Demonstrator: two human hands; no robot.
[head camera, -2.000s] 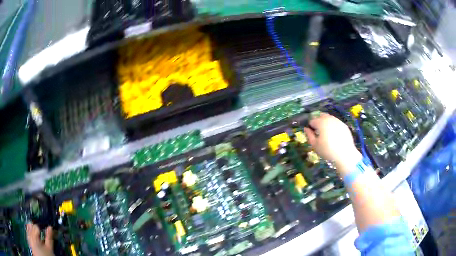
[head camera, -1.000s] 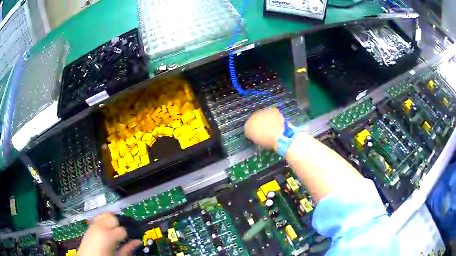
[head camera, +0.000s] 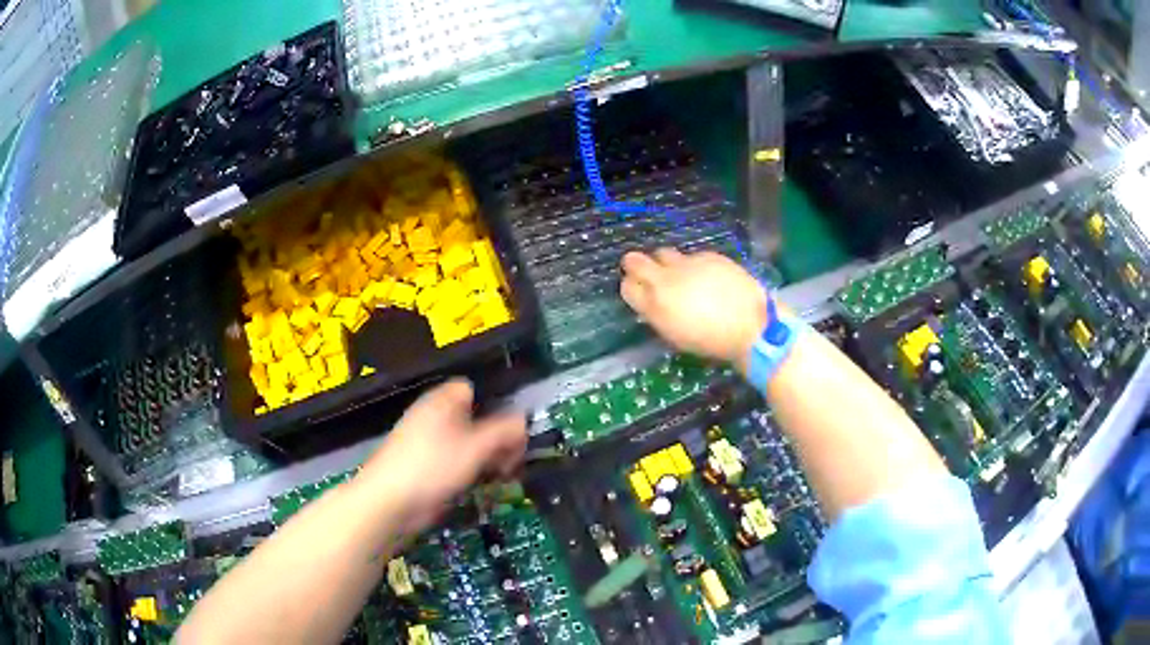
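My right hand (head camera: 694, 300), with a blue wrist strap (head camera: 773, 340), is over the front part of the clear ribbed tray (head camera: 574, 271) under the shelf. Its fingers are bent and I cannot tell if they hold a part. My left hand (head camera: 452, 441) is blurred, in front of the black bin of yellow capacitors (head camera: 378, 265), above the near rail; its fingertips are unclear. Below are green circuit boards in black carriers: one (head camera: 486, 573) partly behind my left forearm, one (head camera: 738, 529) between my arms with yellow blocks (head camera: 662, 471) at its upper left.
A black box of dark parts (head camera: 240, 132) and clear trays stand on the green shelf. A black box with silvery parts (head camera: 977, 107) is at the right under it. A coiled blue cord (head camera: 588, 145) hangs to my right wrist. More boards (head camera: 958, 378) lie right, near blue clothing (head camera: 1116, 542).
My left hand has moved right and up from the lower left to in front of the yellow bin. My right hand, over the board two seconds ago, has stayed over the clear tray, shifting slightly right.
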